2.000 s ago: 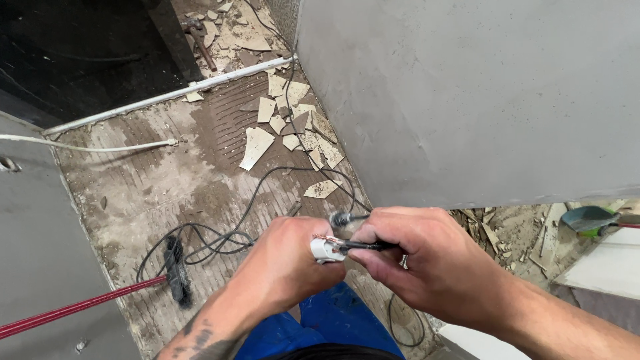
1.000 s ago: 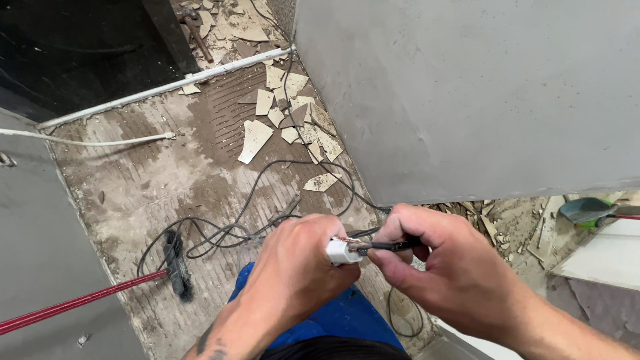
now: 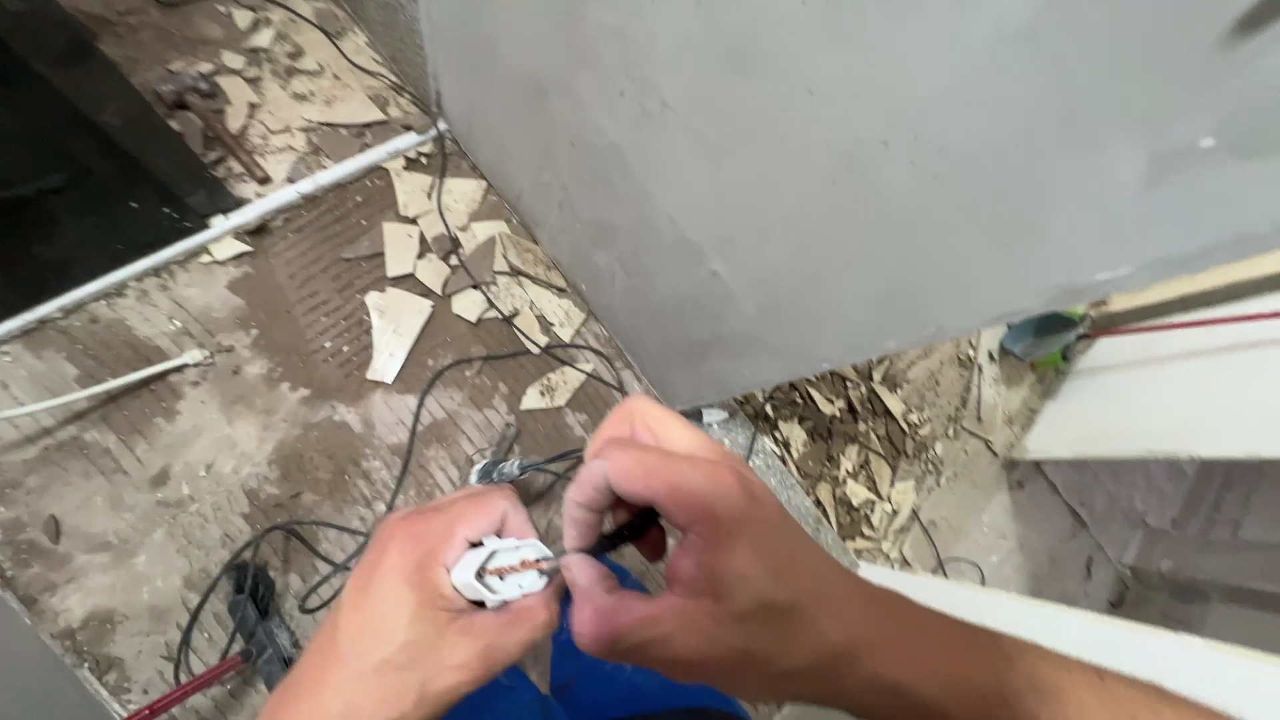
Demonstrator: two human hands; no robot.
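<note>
My left hand (image 3: pixel 450 600) is closed around a white plastic electrical connector housing (image 3: pixel 500 572), its open face turned up. Copper-coloured wire or contacts show inside it. My right hand (image 3: pixel 680 550) pinches a black cable end (image 3: pixel 628 532) between thumb and fingers, close against the right side of the housing. A thin greyish conductor or tip runs from the black part to the housing; which of the two cannot be told. Just behind my hands lies a dark plug-like piece (image 3: pixel 497 470) with black cable leading from it.
Black cable (image 3: pixel 415 440) loops over the rough floor. Broken tile pieces (image 3: pixel 398 325) lie by the grey wall (image 3: pixel 800 190), with more rubble (image 3: pixel 850 440) at right. A hammer (image 3: pixel 225 130), a white strip (image 3: pixel 300 188), a white cable (image 3: pixel 110 385) and a red-handled tool (image 3: pixel 262 625) are at left.
The view has come closer and shifted. The housing's open face now shows more plainly, with copper-coloured parts inside. Both hands keep hold of their pieces.
</note>
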